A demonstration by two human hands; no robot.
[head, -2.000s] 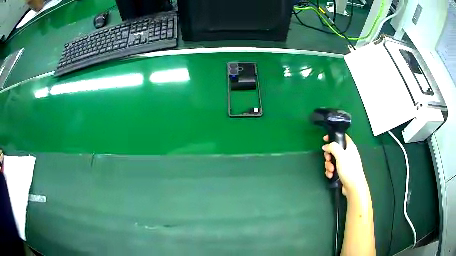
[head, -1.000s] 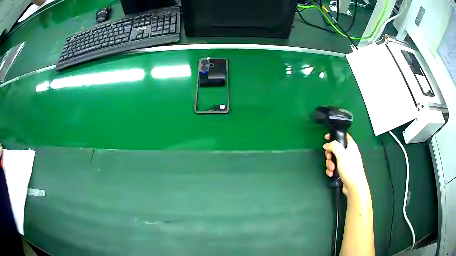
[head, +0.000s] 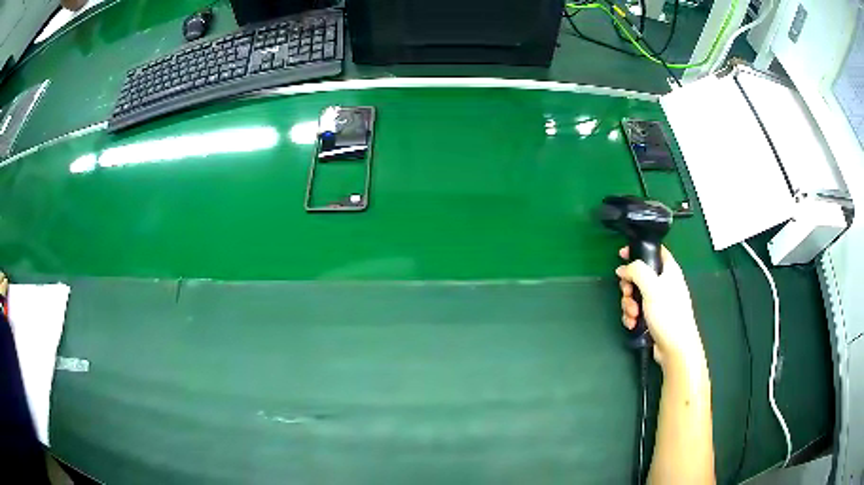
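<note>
My right hand [head: 654, 294] grips the black handheld barcode scanner [head: 646, 223] by its handle, with the head pointing left, above the near edge of the glossy green belt. A black cable [head: 643, 407] runs down from the grip. One phone mid-frame [head: 342, 158] lies on the belt left of centre, its dark part at the far end and a small light label at the near end. A second phone mid-frame [head: 654, 156] lies at the right, just beyond the scanner, whose head partly hides its near end. My left hand is not in view.
The keyboard [head: 232, 66], mouse [head: 197, 25] and black monitor [head: 453, 33] stand beyond the belt [head: 455, 227]. White paper [head: 725, 161], a white box [head: 805, 232] and a white cable [head: 775, 360] are at right. A neighbour's sheet [head: 40, 346] and dark sleeve [head: 17, 407] show at far left.
The first phone mid-frame has moved left along the belt from near the centre. A second one has appeared at the right. My right hand still holds the scanner in nearly the same place.
</note>
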